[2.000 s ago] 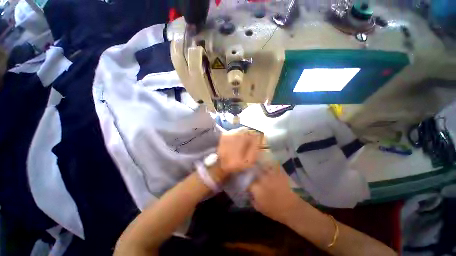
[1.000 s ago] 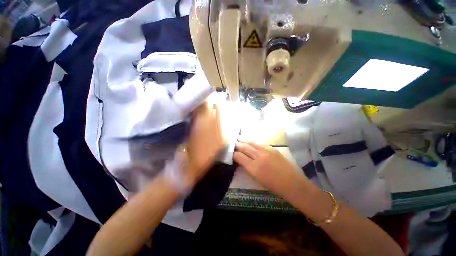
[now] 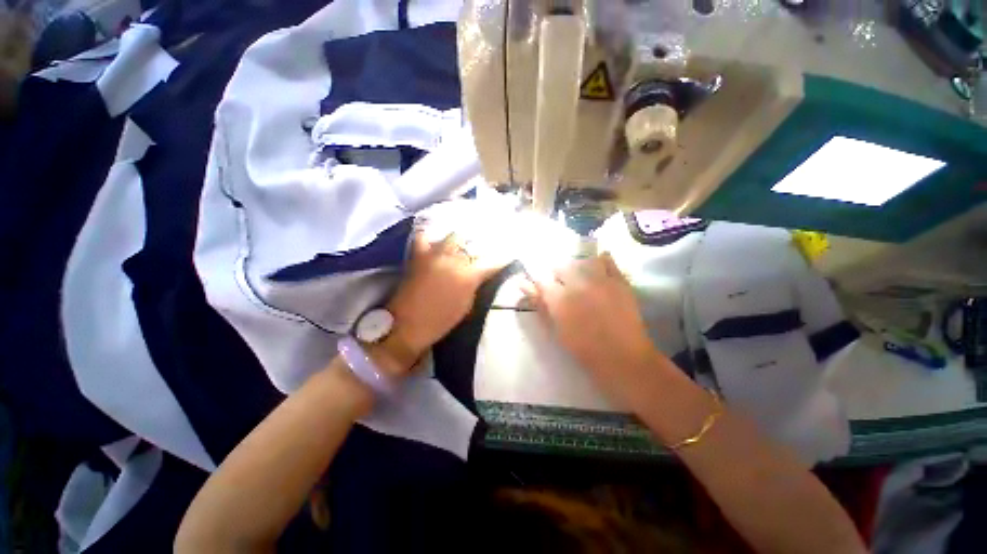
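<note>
A bulky pale grey garment with navy parts [image 3: 298, 206] lies left of the needle area of the cream sewing machine [image 3: 639, 49]. My left hand [image 3: 444, 287] lies on the garment just left of the needle, fingers on cloth under the bright lamp. My right hand [image 3: 584, 303] is close beside it, fingertips at the cloth edge in front of the presser foot. Glare hides the needle, the presser foot and the fingertips, so I cannot tell if either hand pinches the cloth. A dark part of the cloth shows below my left hand.
Pale pieces with dark strips [image 3: 752, 325] lie right of my right hand. A small device with a pink edge [image 3: 662, 224] is behind them. A blue pen-like item [image 3: 915, 355] and dark loops [image 3: 966, 325] are at the right. Navy and grey cloth [image 3: 103, 292] is heaped left.
My left hand has come from a blurred sweep to rest beside the needle. My right hand has moved up toward the needle. The view has shifted closer to the machine, and the garment lies flatter.
</note>
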